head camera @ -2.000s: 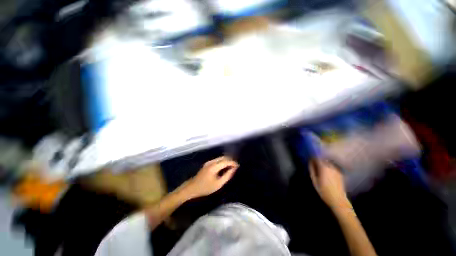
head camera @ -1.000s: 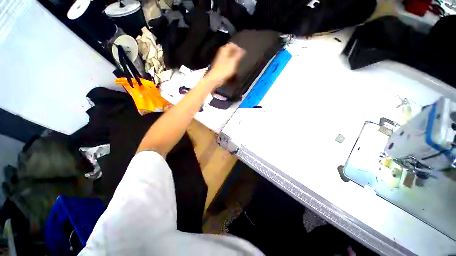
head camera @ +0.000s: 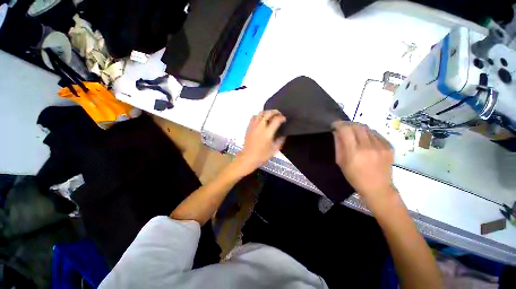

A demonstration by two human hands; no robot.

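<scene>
A dark brown-grey cloth piece [head camera: 305, 101] with rounded corners is held over the front part of the white table, with its lower part hanging darker toward the table edge. My left hand [head camera: 265, 135] pinches its left side. My right hand [head camera: 362, 155] grips its right side, fingertips on a straight fold or edge that runs between the hands. The white sewing machine head [head camera: 452, 79] with a blue stripe stands to the right; the cloth is left of its needle area and apart from it.
A dark stack of cut pieces [head camera: 198, 42] lies at the upper left beside a blue strip [head camera: 246, 48]. An orange bag [head camera: 100, 104], pale scraps [head camera: 93, 51] and dark cloth [head camera: 124, 175] are at the left. A small brown plate [head camera: 493, 226] lies at the right.
My left hand has moved from the stack to the front of the table, where a cloth piece is now held. My right hand has come into view on it. The view has shifted right.
</scene>
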